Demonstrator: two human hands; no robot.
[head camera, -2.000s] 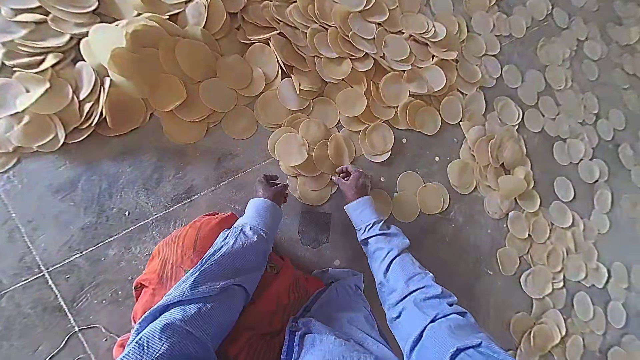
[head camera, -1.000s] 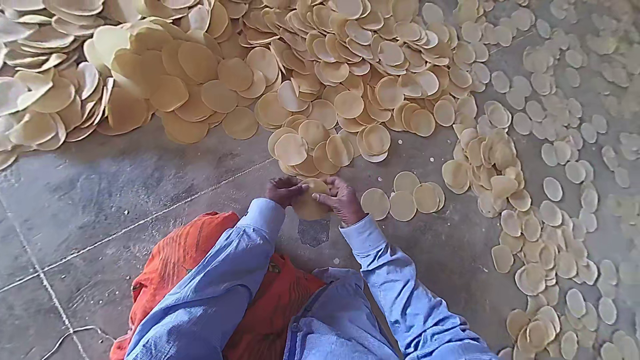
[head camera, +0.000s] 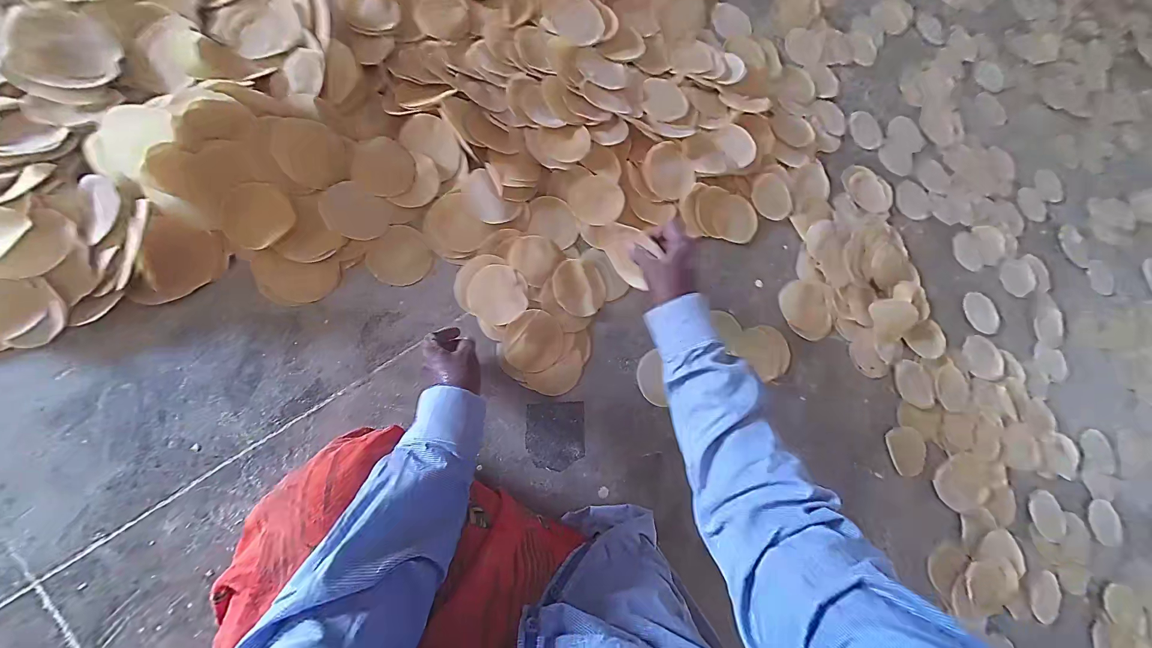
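Observation:
Thin round tan discs (head camera: 666, 171) lie in a wide overlapping heap on the concrete floor. My right hand (head camera: 670, 261) reaches to the near edge of the heap, its fingers on a pale disc (head camera: 627, 256) that looks tilted. My left hand (head camera: 451, 360) is low over the floor, left of a small cluster of discs (head camera: 533, 340), with its fingers curled; whether anything small is between them cannot be told. A small dark patch (head camera: 554, 435) with a pointed lower edge lies on the floor between my forearms.
Larger discs (head camera: 54, 45) are heaped at the upper left. Smaller discs (head camera: 981, 313) are scattered along the right side, some piled up. A few discs (head camera: 765, 351) lie beside my right sleeve. Red cloth (head camera: 306, 513) lies under my left forearm. Pale lines (head camera: 216, 477) cross the floor.
One second ago both hands held a disc together above the dark patch. That disc has left the spot, my right hand has moved forward and right to the heap, and my left hand has moved apart from it.

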